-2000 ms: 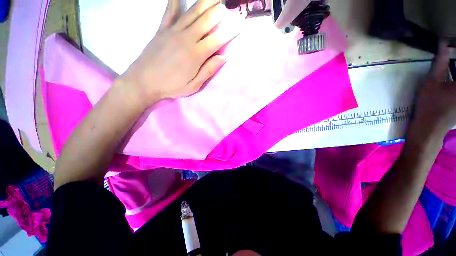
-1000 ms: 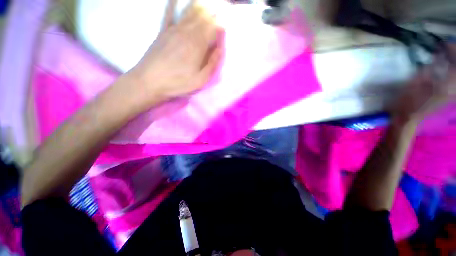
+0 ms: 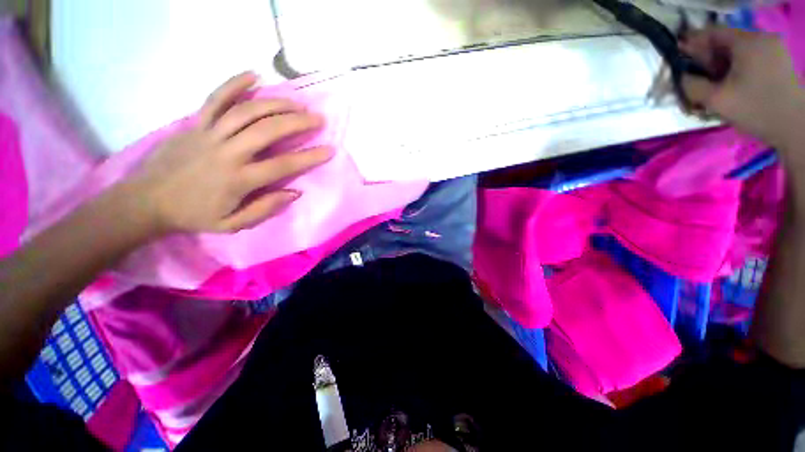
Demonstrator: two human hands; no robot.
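Note:
The pale-pink cloth piece lies at the left of the white table's front edge, with a hot-pink layer showing below it. My left hand rests flat on the pale cloth, palm down, fingers spread, gripping nothing. My right hand is at the upper right with its fingers around the handles of black shears. Part of the shears is hidden by the fingers and blurred.
The white machine table has a ruled front edge. Hot-pink cut pieces hang over blue baskets below right. Another blue basket and pink cloth are at lower left. The sewing head is out of view.
My left hand and the cloth have moved left and nearer to me, away from the machine head. My right hand, blurred at the right before, now clearly holds the shears. The view has shifted.

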